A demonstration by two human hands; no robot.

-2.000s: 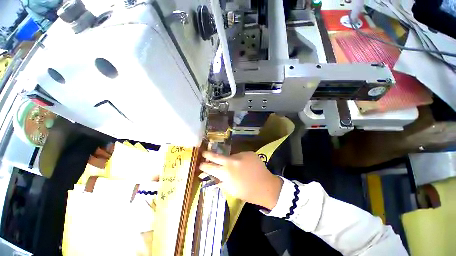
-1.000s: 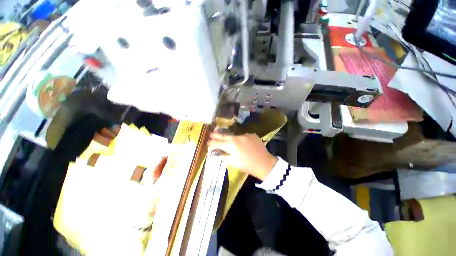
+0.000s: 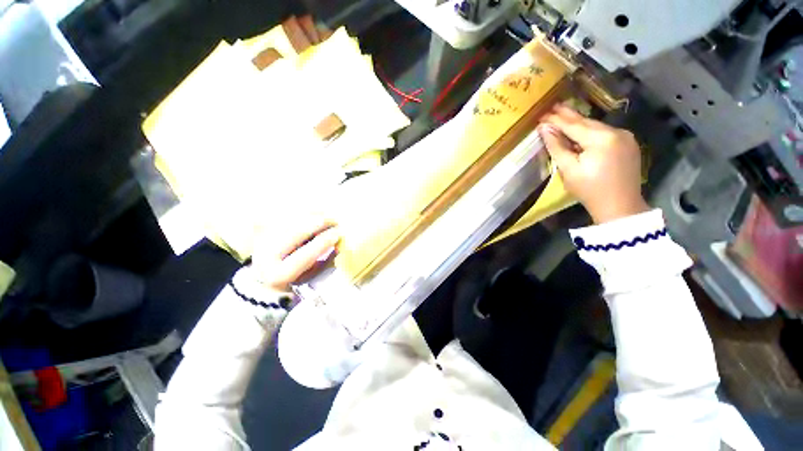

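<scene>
A long orange-yellow clamp plate (image 3: 493, 123) with handwriting and a dark slot lies along the white-silver machine arm (image 3: 440, 255). A yellow workpiece (image 3: 541, 210) shows beyond the arm's right side. My right hand (image 3: 603, 163) is at the plate's far end, thumb and fingers bent together at its right edge; what is between the fingertips cannot be made out. My left hand (image 3: 304, 255) lies at the plate's near end, beside the arm's rounded end, fingers on glaring yellow material; its grip is unclear.
A glaring yellow stack (image 3: 255, 141) with brown patches lies left of the arm. The machine head (image 3: 634, 26) is at the upper right, with a red pad (image 3: 775, 242) at the right edge. Red wires (image 3: 458, 79) run behind the plate. A dark grey cup-like object (image 3: 97, 291) is at left.
The view has swung left and down, bringing the arm's rounded end and both sleeves into view. My left hand now shows clearly at the near end. My right hand stays by the far end.
</scene>
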